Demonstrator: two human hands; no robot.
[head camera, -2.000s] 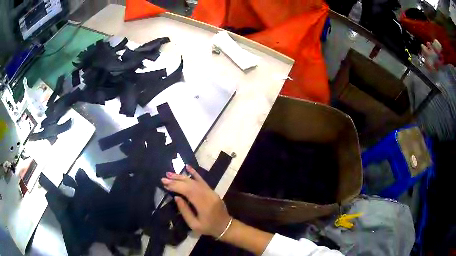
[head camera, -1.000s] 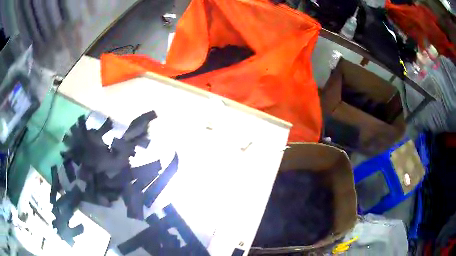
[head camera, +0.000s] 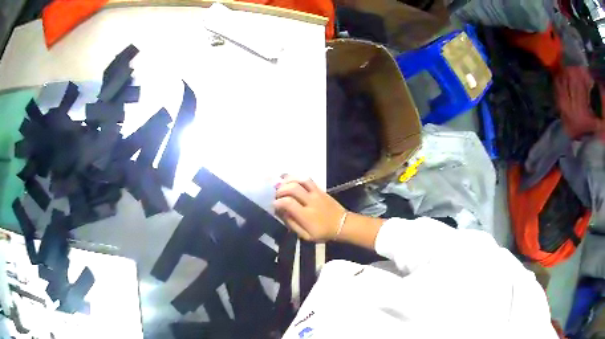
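Many flat black strips lie on the pale table (head camera: 252, 126). A dense heap of strips (head camera: 73, 149) is on the left, and a looser overlapping pile (head camera: 225, 255) is nearer, at the bottom middle. My right hand (head camera: 308, 208) is at the table's right edge, over the upper right side of the nearer pile. Its back faces up and its fingers are bent. Strips lie right under and beside the fingertips; whether it grips one is hidden. My left hand is out of view.
An open cardboard carton (head camera: 398, 126) with dark contents stands beside the table's right edge. Beyond it are a blue stool (head camera: 428, 76) and grey cloth (head camera: 458, 169). Orange cloth (head camera: 66, 16) is at the back left. A white plate (head camera: 113, 278) lies lower left.
The view has swung down and to the right. My right hand, out of view one second ago, shows again at the table edge, with the white sleeve and torso.
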